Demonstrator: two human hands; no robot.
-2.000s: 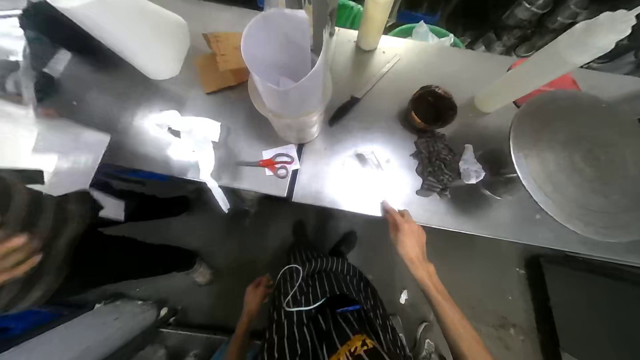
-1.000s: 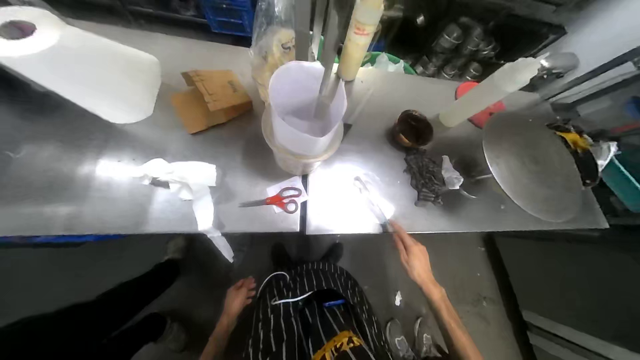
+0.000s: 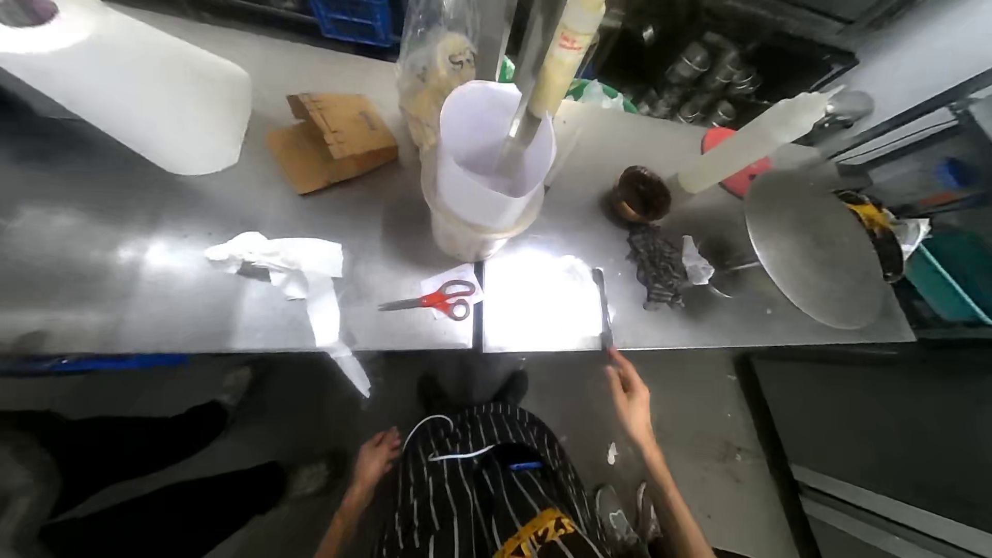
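Note:
At the steel table's front edge, my right hand (image 3: 632, 395) holds the near end of a thin dark tool (image 3: 602, 310), whose kind glare leaves unclear. My left hand (image 3: 377, 457) hangs loosely curled beside the striped apron (image 3: 496, 473), with nothing visible in it. Red-handled scissors (image 3: 438, 300) lie on a paper piece left of the table seam. Behind them stands a tub (image 3: 469, 239) with a rolled white sheet (image 3: 484, 186) inside. A dark-stained bowl (image 3: 642, 194) and a crumpled dark cloth (image 3: 656, 265) are right of the glare.
Crumpled white paper (image 3: 287, 260) hangs over the front edge at left, near folded cardboard (image 3: 333, 143) and a large white roll (image 3: 147, 93). A round metal plate (image 3: 814, 248) and a pale bottle (image 3: 752, 143) occupy the right. Another person's legs (image 3: 155, 473) are at lower left.
The thin tool now shows plainly in my right hand; two seconds ago none was visible there. The other person at left has moved farther from the table. The view has shifted.

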